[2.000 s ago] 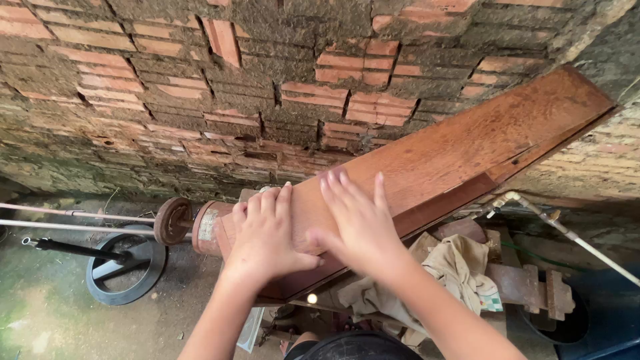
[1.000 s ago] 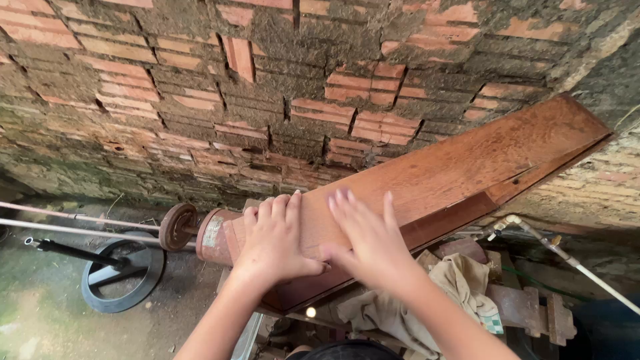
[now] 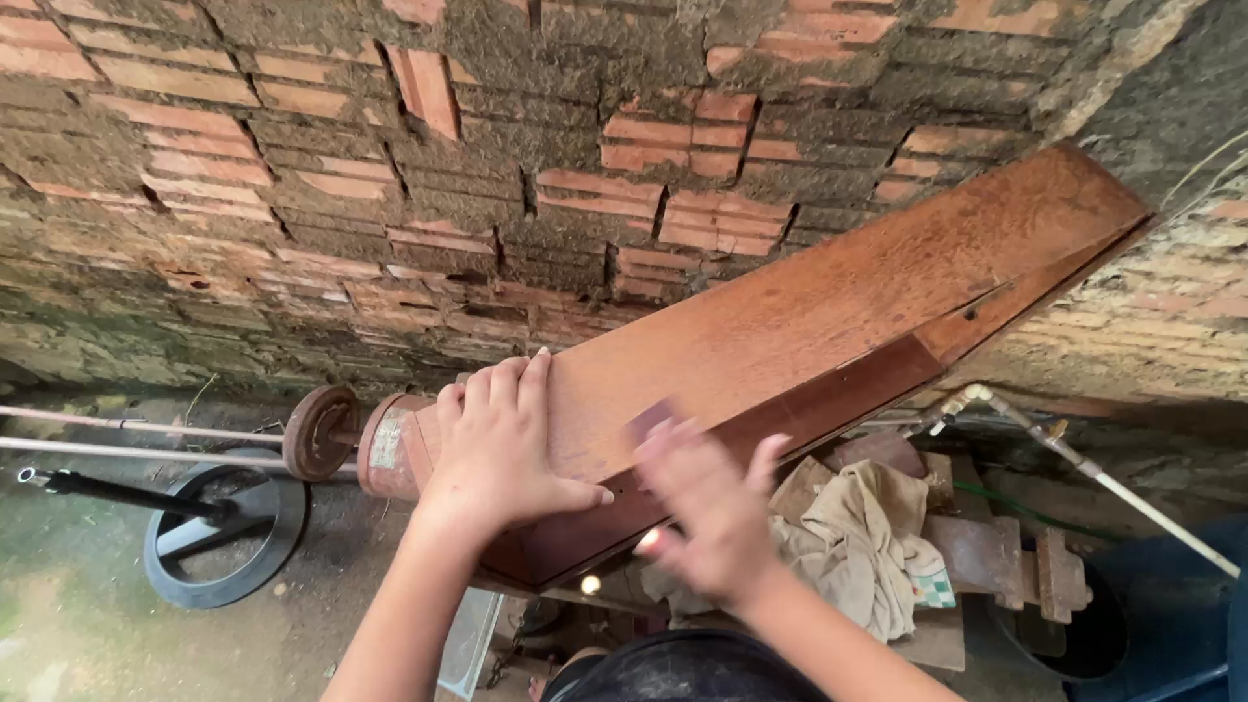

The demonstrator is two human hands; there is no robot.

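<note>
A long reddish-brown wooden piece, like a box or drawer body [image 3: 760,322], lies slantwise, its broad flat face up and its darker side toward me. My left hand [image 3: 502,453] rests flat on the face at its left end, fingers spread, thumb near the close edge. Blurred by motion, my right hand [image 3: 702,507] is over the near edge. A small dark brown sheet, seemingly sandpaper [image 3: 651,419], shows at its fingertips, pinned under or held by them; the exact grip is hidden.
A rough brick wall [image 3: 585,146] stands behind. At left are a rusty round metal part [image 3: 320,432], metal rods [image 3: 146,446] and a round black base with a pole [image 3: 229,526]. A beige cloth [image 3: 858,536], a pipe with a tap [image 3: 1063,448] and a blue container [image 3: 1180,604] are at right.
My right hand has come back toward me, from the board's upper face to its near edge. My left hand stays on the left end of the board.
</note>
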